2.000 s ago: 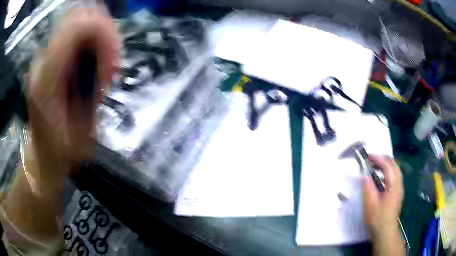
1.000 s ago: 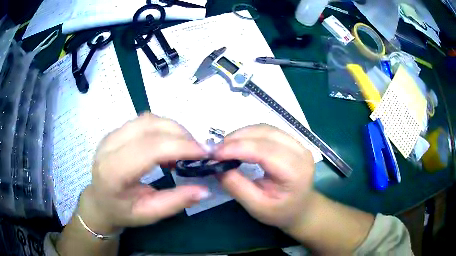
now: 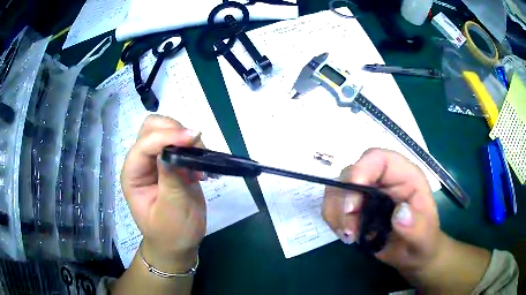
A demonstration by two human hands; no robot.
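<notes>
A black ring-arm part is held edge-on between both hands above the papers. My left hand pinches its thick end at the left. My right hand grips its other end at the right, with fingertips around a dark block-like piece. Small silvery metal fittings lie on the inspection sheet between the hands. The digital caliper lies on that sheet, running down to the right. Several black sample parts lie at the top of the papers.
Stacked clear trays stand at the left. At the right are a pen, a yellow tool, a blue tool, a tape roll and a dotted pale yellow sheet. The mat is dark green.
The hands have moved apart, and the held part now stretches lengthwise between them. The view has shifted, so the bench things appear farther right.
</notes>
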